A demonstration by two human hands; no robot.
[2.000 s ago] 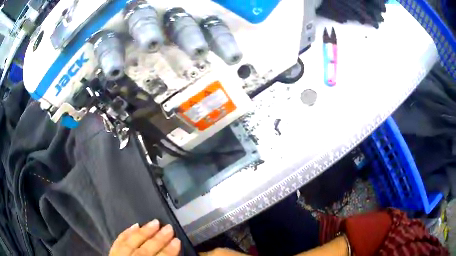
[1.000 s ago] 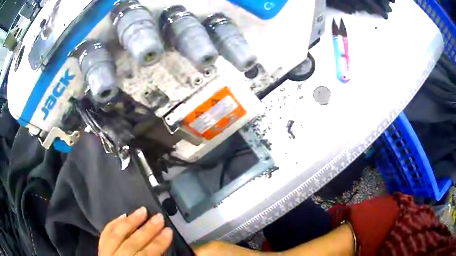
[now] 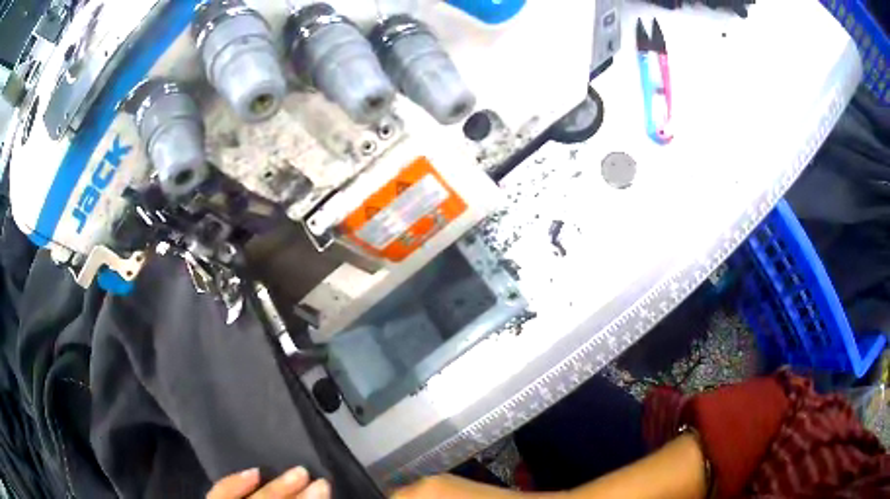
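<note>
A dark grey garment panel lies left of the overlock machine, its right edge running from the presser foot area down to the bottom edge of the picture. My left hand lies on the panel at the bottom edge; only its fingertips show, so its grip is hidden. My right hand is at the bottom edge beside the cloth edge, mostly cut off, with the wrist and forearm reaching right. What its fingers do is hidden.
Pink and blue thread snips and a grey disc lie on the white table. Black trimmings lie near the grey recess. A blue plastic basket stands at the right, below the table edge. Dark cloth lies at the far right.
My left hand has moved down with the cloth, towards the bottom edge. Dark strands seen over the grey recess are gone from it. The view has shifted slightly.
</note>
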